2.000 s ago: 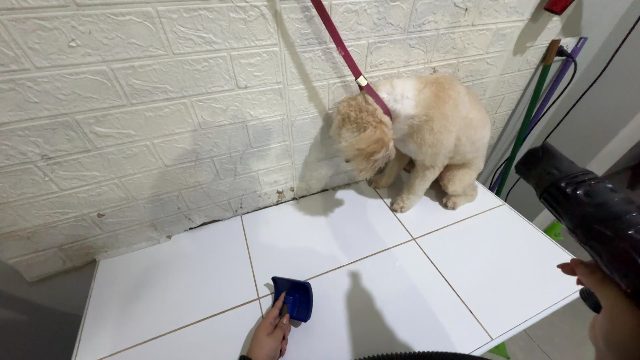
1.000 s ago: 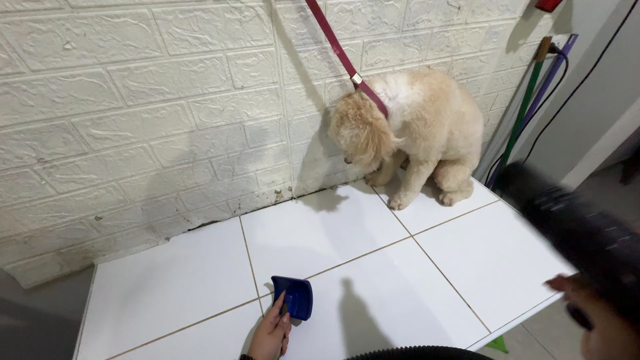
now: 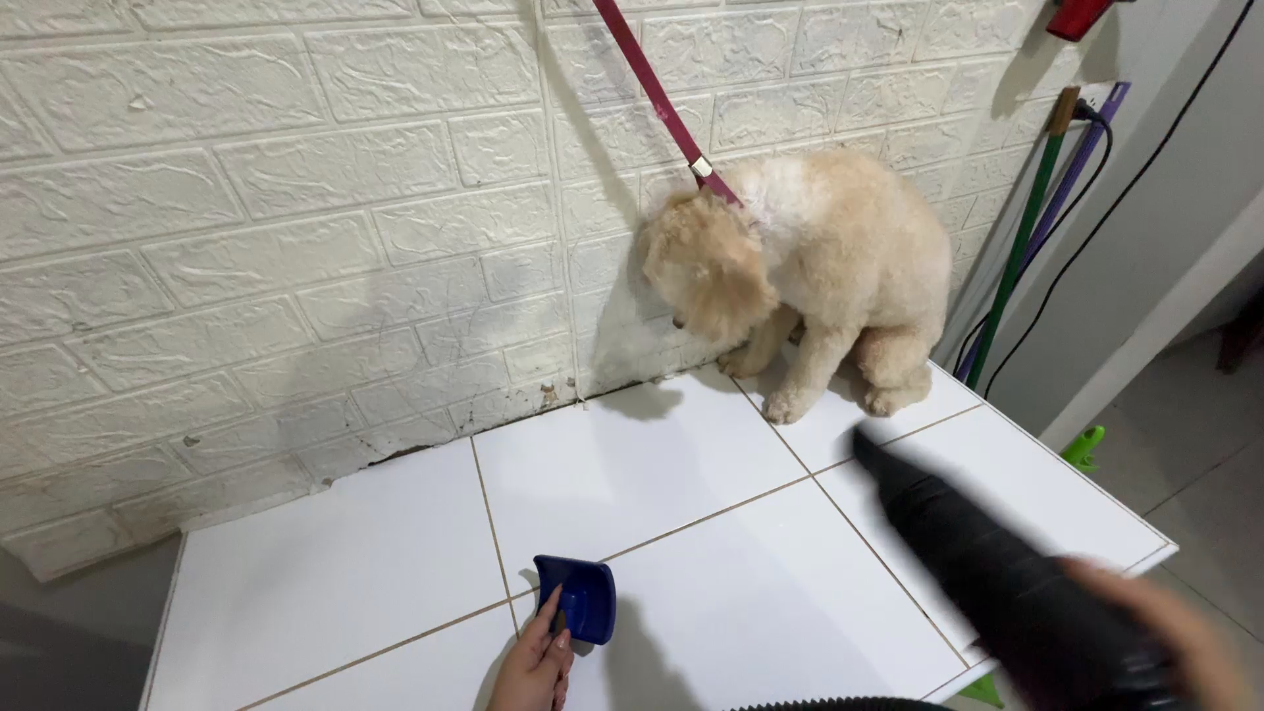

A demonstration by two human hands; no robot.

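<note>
In the head view my left hand (image 3: 536, 657) holds a small blue plastic tool (image 3: 583, 599) over the table, its head shaped like a slicker brush seen from the back. At lower right my right hand (image 3: 1160, 617) is closed round a black blower dryer (image 3: 997, 563), blurred, its nozzle pointing up and left toward the dog. A cream, curly-coated dog (image 3: 849, 247) sits at the far right corner of the table with its head lowered to the wall. A maroon leash (image 3: 652, 89) runs up from its neck.
The white tiled table (image 3: 346, 573) meets a white brick-textured wall (image 3: 276, 217). Green (image 3: 1022, 247) and purple poles (image 3: 1071, 188) lean beyond the right corner, beside a hanging black cable (image 3: 1116, 212). A ribbed black hose (image 3: 839, 704) crosses the bottom edge.
My right hand has brought the black dryer left, over the table, with its nozzle now lower and below the dog's paws. My left hand and the blue tool have stayed about where they were.
</note>
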